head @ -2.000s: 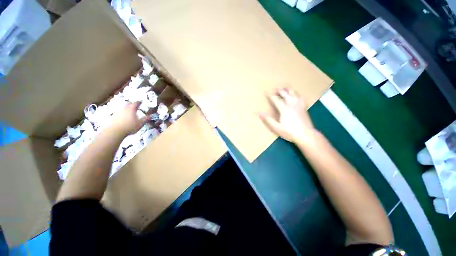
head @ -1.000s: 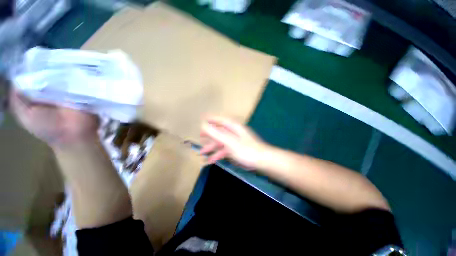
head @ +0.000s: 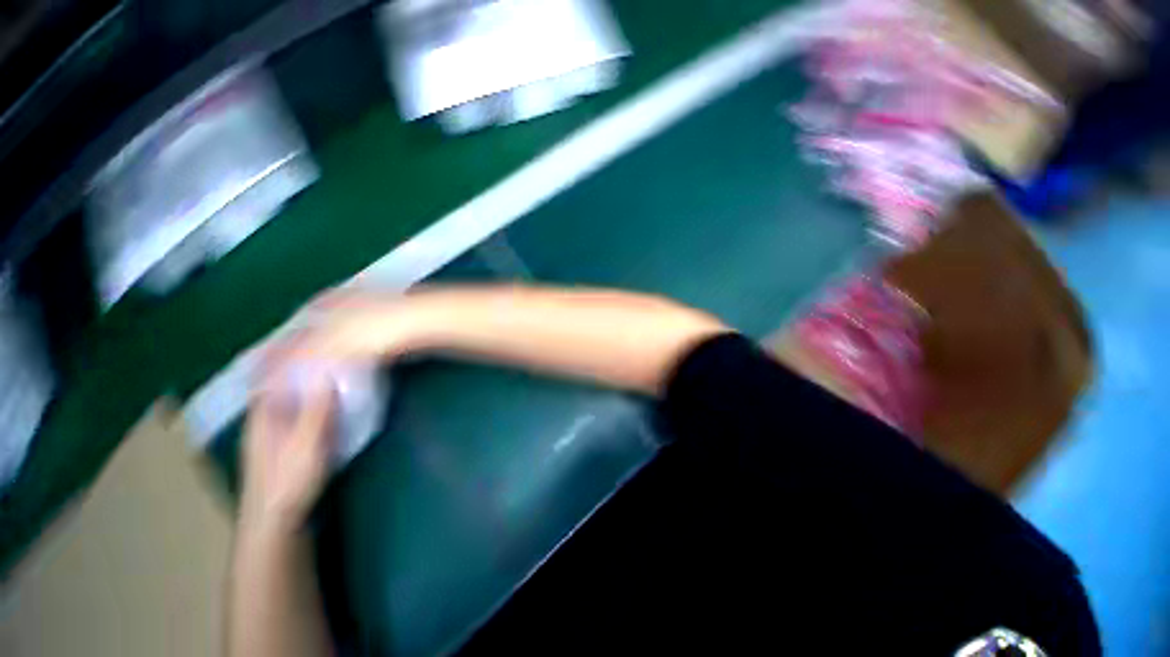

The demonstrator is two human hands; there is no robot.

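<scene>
The picture is blurred. My left hand [head: 285, 449] is around a white wrapped part [head: 359, 411] over the bench, beside the pale edge rail. My right hand [head: 327, 331] reaches across from the right and is just above my left hand, at the upper side of the wrapped part. The two hands overlap in view. Blur hides the right fingers, so I cannot tell whether they grip the part.
White trays [head: 507, 58] stand on the green belt [head: 372, 167] behind the edge rail [head: 513, 193]. A tan cardboard sheet [head: 128, 552] is at lower left. Pink bags [head: 885, 116] are heaped at upper right, with more in a brown carton [head: 1014, 347] beside the bench.
The view has swung right, bringing the pink bags into sight. My left hand has left the left carton's side with the white part. Both hands are now together near the edge rail.
</scene>
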